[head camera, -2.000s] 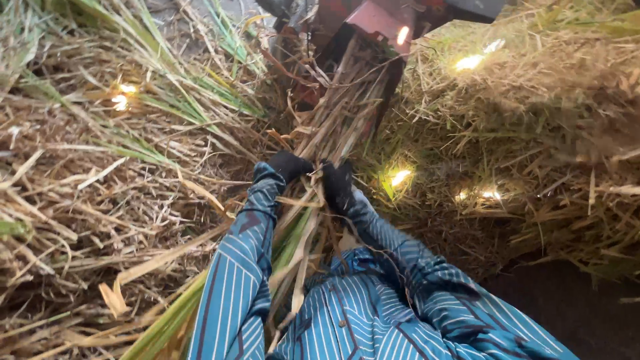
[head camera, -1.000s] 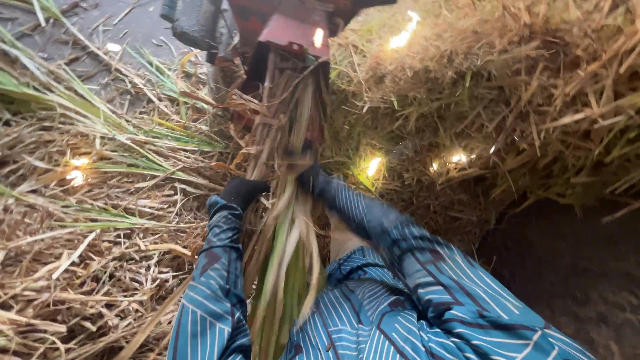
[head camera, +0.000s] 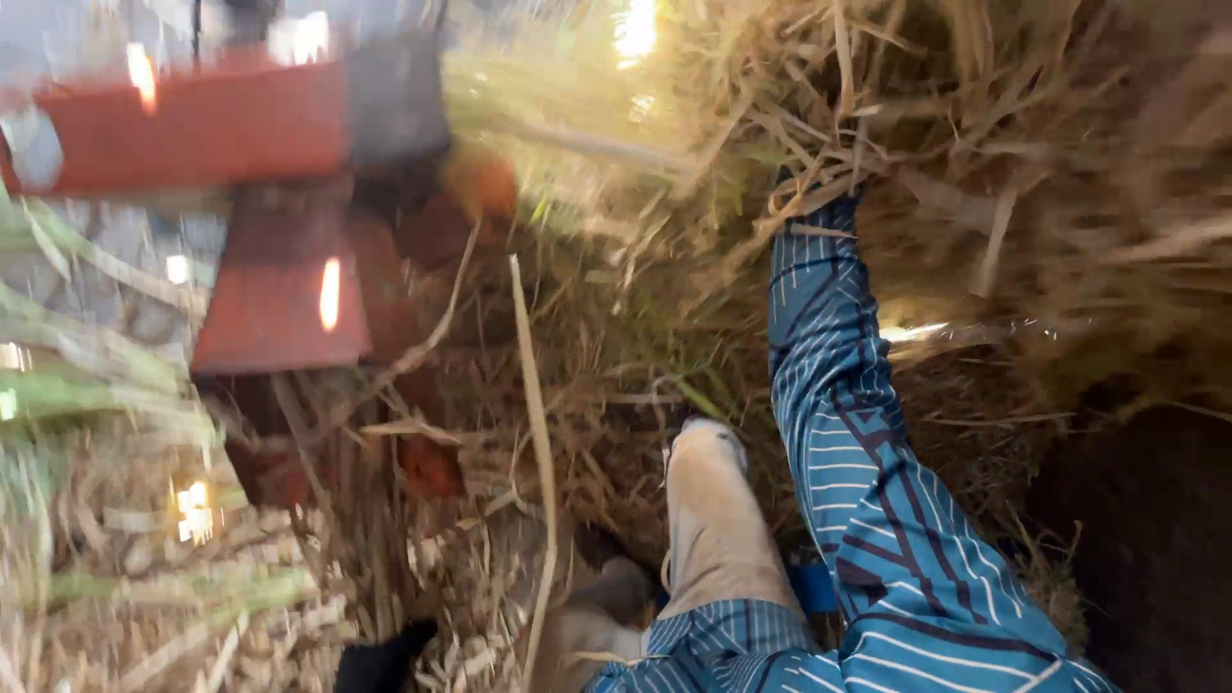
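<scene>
Dry stalks (head camera: 371, 520) run down from the mouth of a red metal machine (head camera: 279, 289) at the left. At their lower end is my left hand (head camera: 385, 659), in a dark glove and blurred at the bottom edge; its fingers cannot be made out. My right arm, in a blue striped sleeve, reaches up into a heap of dry grass and straw (head camera: 962, 192). My right hand (head camera: 818, 188), dark gloved, is mostly hidden by loose straw there, so its grip does not show.
Green leafy stalks (head camera: 87, 385) and chopped dry litter (head camera: 260, 568) lie at the left. My leg (head camera: 717, 520) in light trousers stands between the machine and the heap. A dark area (head camera: 1136, 539) is at the lower right.
My right hand has left the stalk bundle and moved right, into the straw heap. Both hands were at the bundle before. The view has swung to the right.
</scene>
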